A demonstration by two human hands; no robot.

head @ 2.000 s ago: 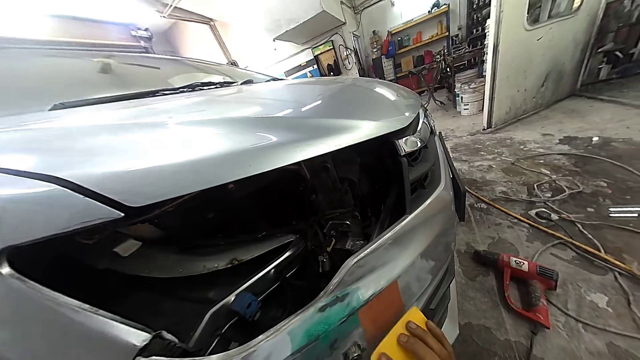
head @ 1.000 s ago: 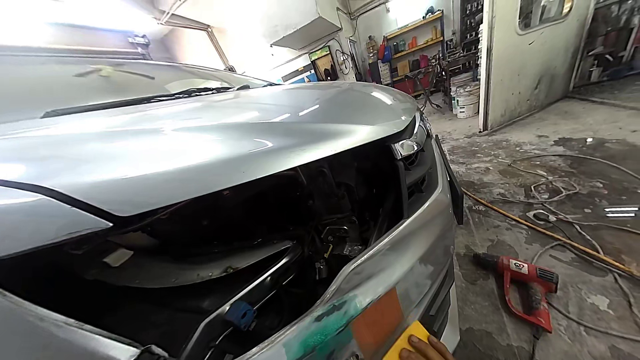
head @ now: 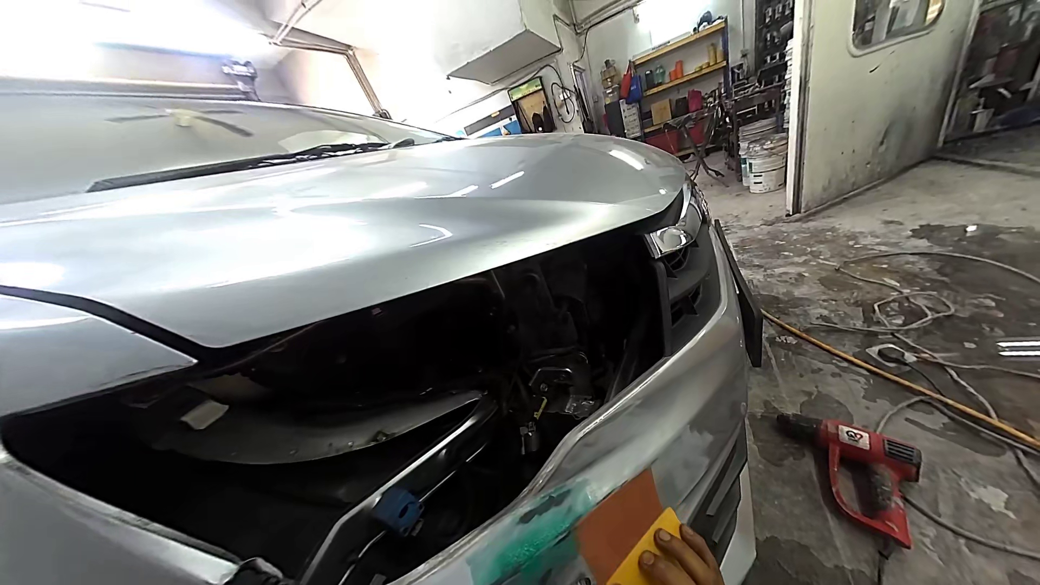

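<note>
At the bottom of the head view, one hand, which looks like my right hand (head: pixel 682 559), grips a yellow sanding block or pad (head: pixel 646 552). A reddish-brown sheet, seemingly sandpaper (head: pixel 619 520), lies against the silver front bumper (head: pixel 691 398) beside the yellow pad. Just left of it, a green patch of filler or paint (head: pixel 540 532) marks the bumper. Above the bumper gapes the dark headlight opening (head: pixel 366 357), with a blue connector (head: pixel 398 510) inside. The silver hood (head: pixel 366 219) spans the view above. My left hand is out of view.
A red heat gun (head: pixel 873 463) lies on the concrete floor at the right. An orange hose (head: pixel 894 378) and grey cables (head: pixel 918 305) cross the floor. Farther back stand white buckets (head: pixel 765 162), shelves (head: pixel 682 77) and a white panel with a window (head: pixel 886 122).
The visible hand and the yellow pad have shifted slightly along the lower bumper. The hand keeps hold of the pad, and the heat gun stays on the floor.
</note>
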